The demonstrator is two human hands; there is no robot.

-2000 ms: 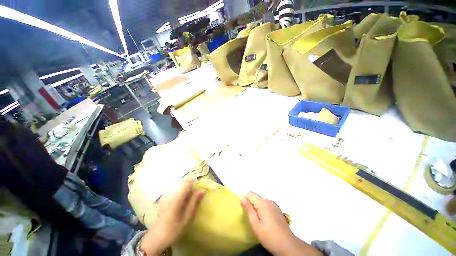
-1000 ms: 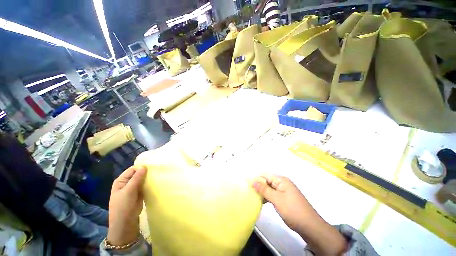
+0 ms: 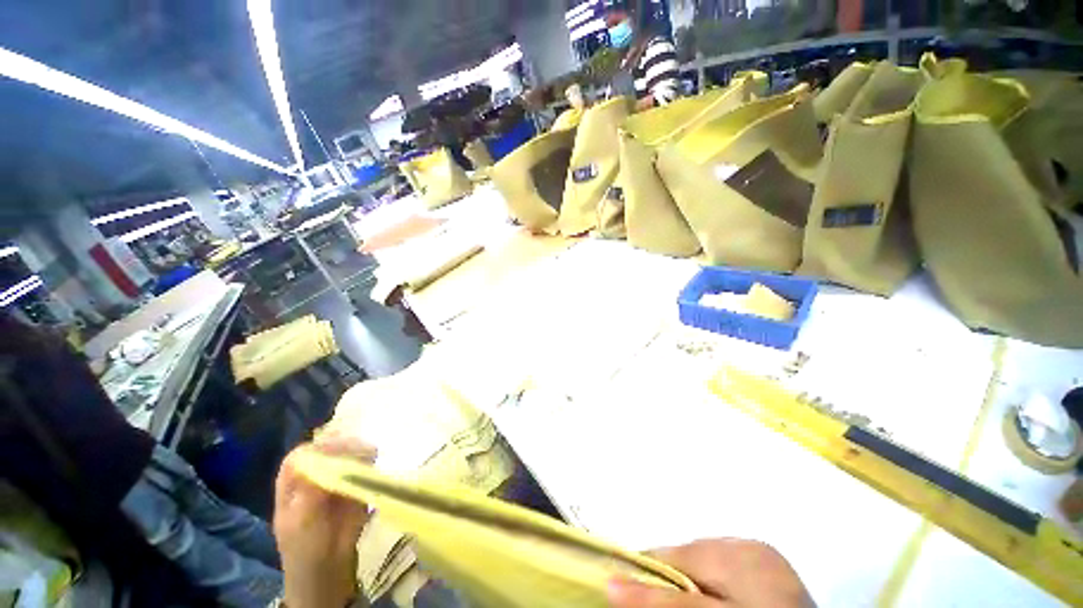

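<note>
A yellow fabric piece (image 3: 511,552) is held between my two hands, low in front of me. Its long top edge faces me and a narrow dark gap shows between two layers. My left hand (image 3: 318,523) grips its left end, with the fingers partly hidden behind the edge. My right hand (image 3: 719,576) grips its right end with the thumb on the near side, and is cut off by the lower edge of the picture. The lower part of the piece is out of the picture.
A stack of khaki panels (image 3: 410,416) lies behind my left hand. A blue tray (image 3: 746,327) with pale pieces, a yellow ruler (image 3: 819,434) and a tape roll (image 3: 1045,430) lie on the white table. Khaki bags (image 3: 861,196) stand behind. A person (image 3: 83,416) stands at left.
The yellow piece was raised and spread flat one second ago. It is now lower and tilted, with its edge opening showing. My right hand has moved lower.
</note>
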